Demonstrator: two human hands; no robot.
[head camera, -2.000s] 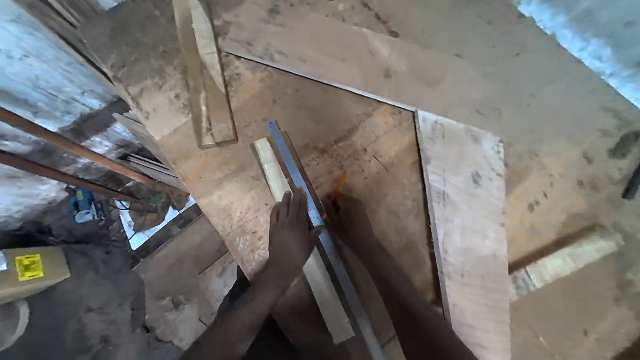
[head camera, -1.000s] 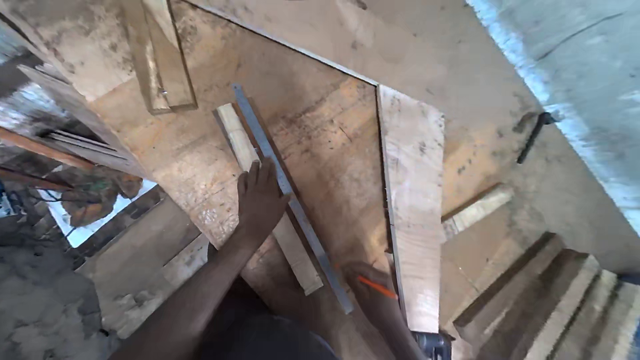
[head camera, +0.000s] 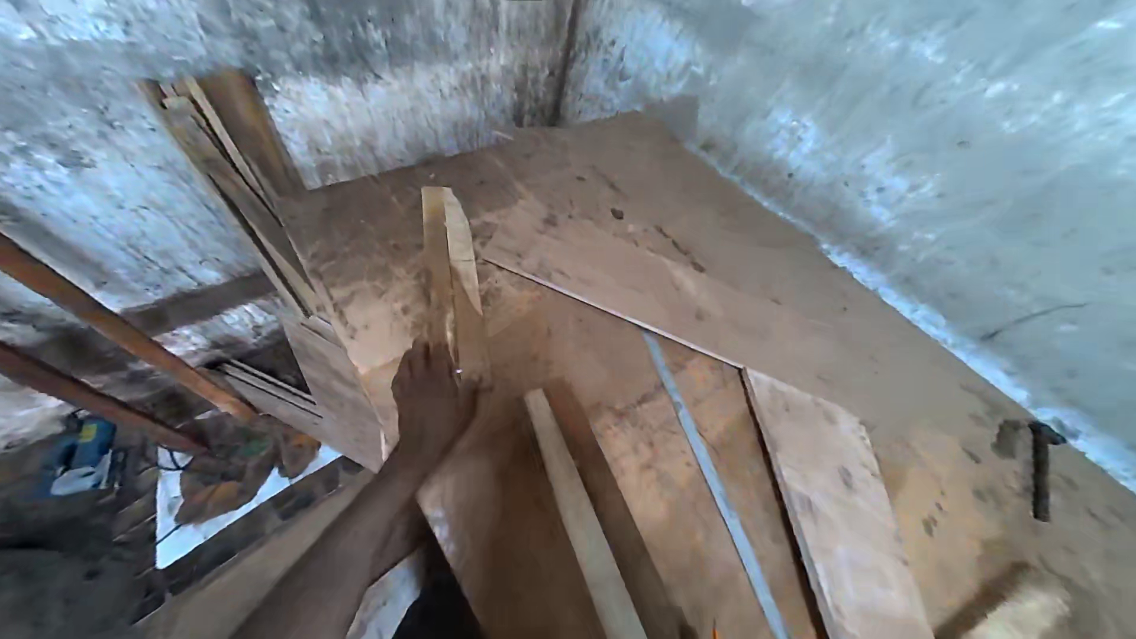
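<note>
My left hand is at the near end of a short, split-looking wood piece, its fingers over the left side and its thumb by the right. My right hand is out of view. A pale wooden strip lies to the right of my left hand, with a dark band of shadow beside it. Farther right, a flat metal straightedge rests on the brown board surface, apart from the strip. A small orange tip, perhaps of a pencil, shows at the bottom edge.
A plywood piece lies right of the straightedge, and a hammer lies near the right wall. Boards lean at the back left. Lower left are reddish-brown bars and a blue tool. Walls bound the surface.
My left hand has left the pale strip and reached the short wood piece. The straightedge, earlier beside the strip, now lies farther right. My right hand has gone out of view. The view has shifted.
</note>
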